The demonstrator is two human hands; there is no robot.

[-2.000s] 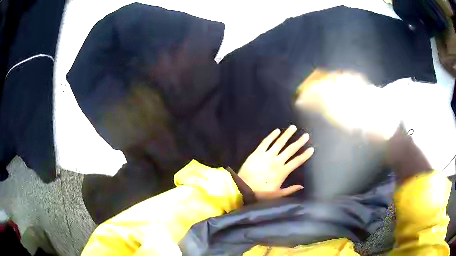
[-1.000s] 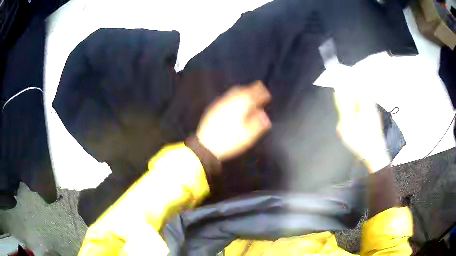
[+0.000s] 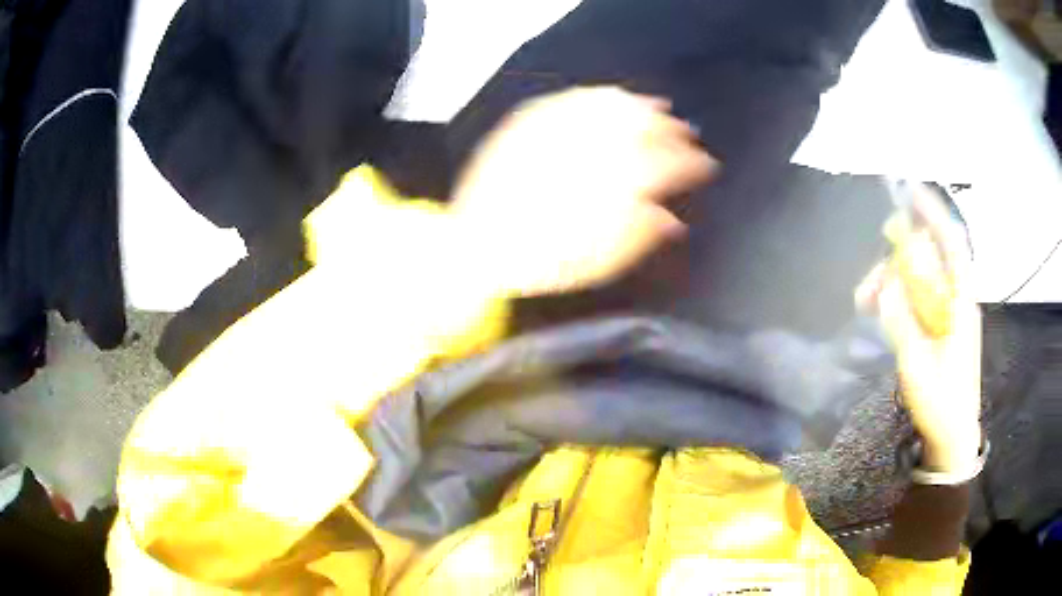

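A dark jacket [image 3: 745, 105] lies across the white table, its rounded hood-like lobe [image 3: 250, 105] at the left. Its smooth grey-blue cloth [image 3: 629, 367] is bunched at the near edge against my body. My left hand [image 3: 594, 192], blurred and overexposed, is over the middle of the jacket with fingers curled; whether it grips cloth cannot be told. My right hand [image 3: 932, 291] is at the jacket's right edge, shut on a small yellow hand tool [image 3: 924, 262] with a narrow pale tip pointing up. Its fingers are partly blurred.
Dark garments with a thin pale line [image 3: 64, 210] hang over the table at the far left. A flat black rectangle, possibly a phone [image 3: 953, 28], lies on the white table [image 3: 897, 99] at the upper right. Speckled grey floor [image 3: 856, 448] shows below.
My left hand was spread flat on the jacket, then curled; it now sits higher. My right hand has moved right. White material near it is no longer distinguishable. The black rectangle has come into view.
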